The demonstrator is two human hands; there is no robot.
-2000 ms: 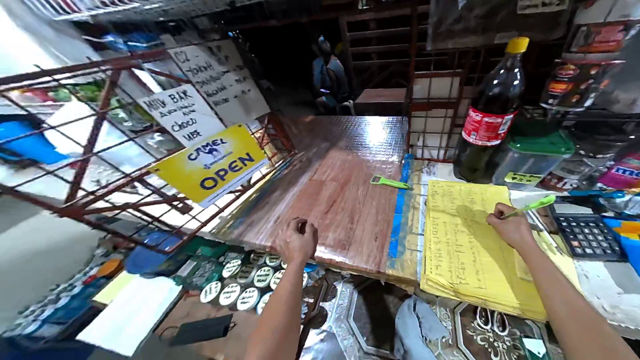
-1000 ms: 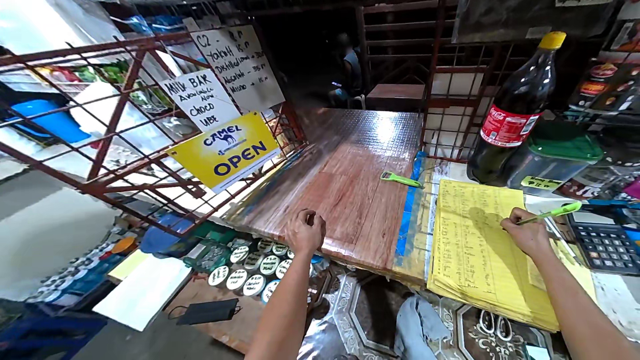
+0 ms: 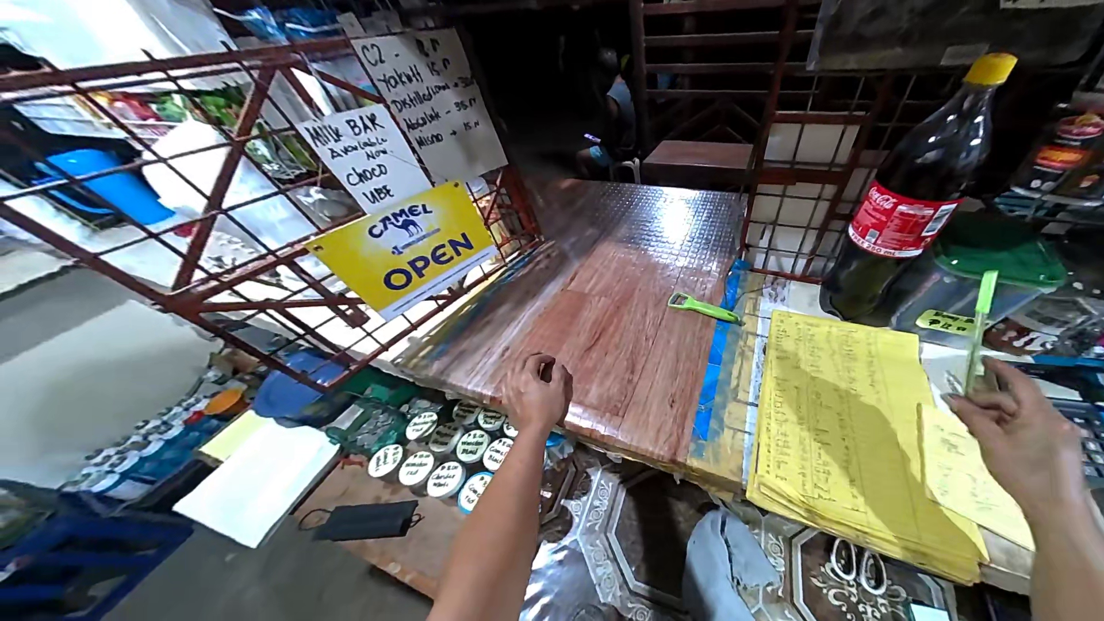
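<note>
My left hand [image 3: 536,392] rests loosely curled at the front edge of the wood-patterned counter [image 3: 604,345]; whether anything is inside its fingers cannot be told. A green pen [image 3: 981,328] stands nearly upright in the fingers of my right hand [image 3: 1018,423], over the right side of the yellow pad paper [image 3: 828,414], which bears handwriting. A smaller yellow sheet [image 3: 966,474] lies partly under that hand. On the counter near the blue tape lies a green-handled peeler or cutter [image 3: 703,308], apart from both hands.
A Coca-Cola bottle [image 3: 901,216] and a green-lidded container [image 3: 992,259] stand behind the paper. A metal grille [image 3: 198,224] with signs borders the left. Lidded jars [image 3: 444,479], a black face mask [image 3: 366,520] and white paper [image 3: 263,479] lie below. A person [image 3: 617,112] sits in the dark background.
My right hand has lifted from the writing on the yellow paper and moved right, and the pen has turned from slanting to nearly upright. The left hand stays at the counter's edge.
</note>
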